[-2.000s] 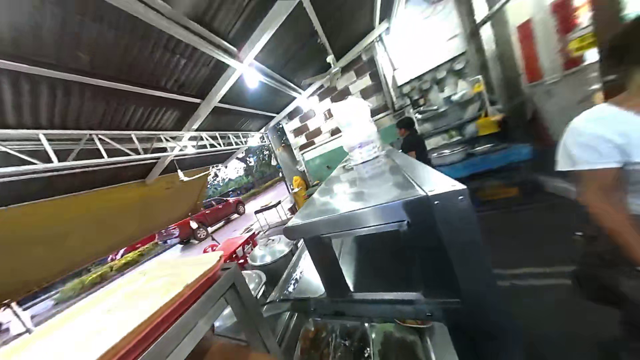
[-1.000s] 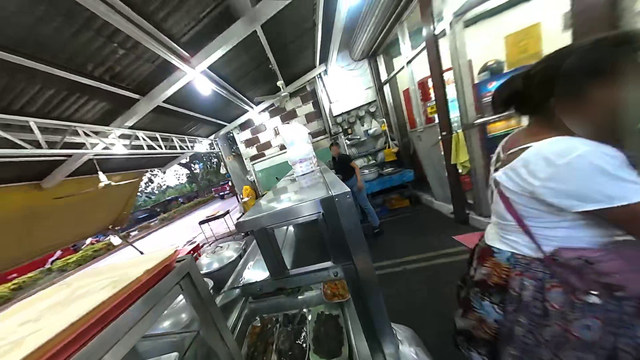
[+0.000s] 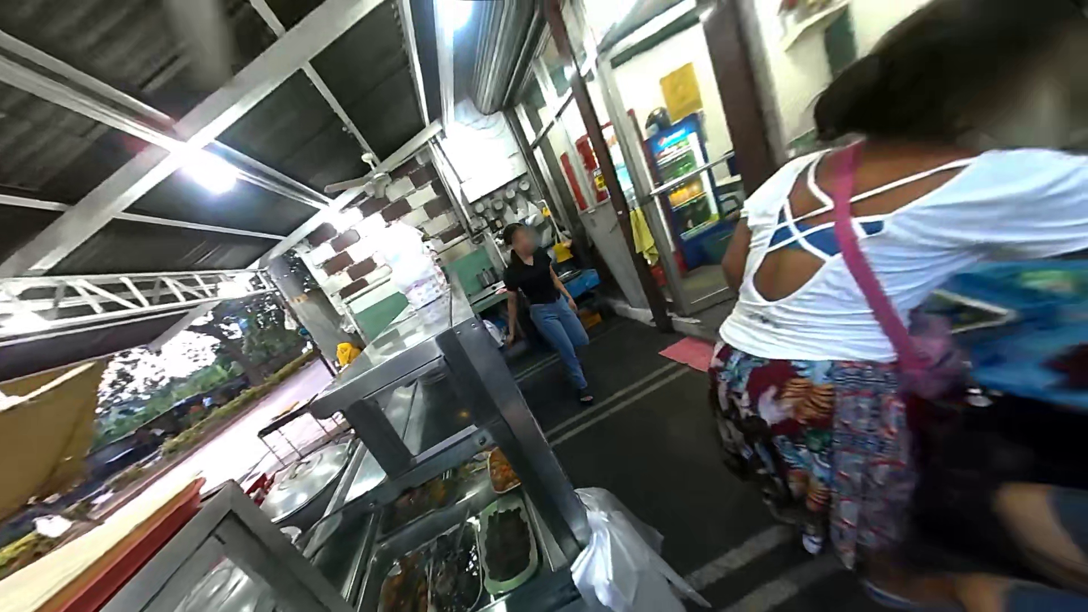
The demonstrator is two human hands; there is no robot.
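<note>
Neither my left hand nor my right hand can be made out. Below me, a stainless steel food counter point(image 3: 527, 450) with a glass-topped shelf holds metal trays of cooked food. A green-rimmed tray of dark food point(image 3: 507, 544) lies at its near end, with a dish of orange food point(image 3: 503, 470) beyond. White plastic bags point(image 3: 608, 552) hang at the counter's right corner. A large lidded pot point(image 3: 308, 483) stands to the left of the counter. On the shelf top sits a clear plastic container point(image 3: 421, 280). A blurred bare limb shows at the lower right; whose it is, I cannot tell.
A person in a white top and patterned skirt point(image 3: 816, 340) stands close on the right, back turned. Another person in black shirt and jeans point(image 3: 544, 297) is in the aisle. A pink mat point(image 3: 687, 354), a drinks fridge point(image 3: 684, 183) and a red-edged tabletop point(image 3: 127, 552) are about.
The view has swung right. The person in the black shirt has come farther into the aisle, facing this way. The person in the white top now shows more fully.
</note>
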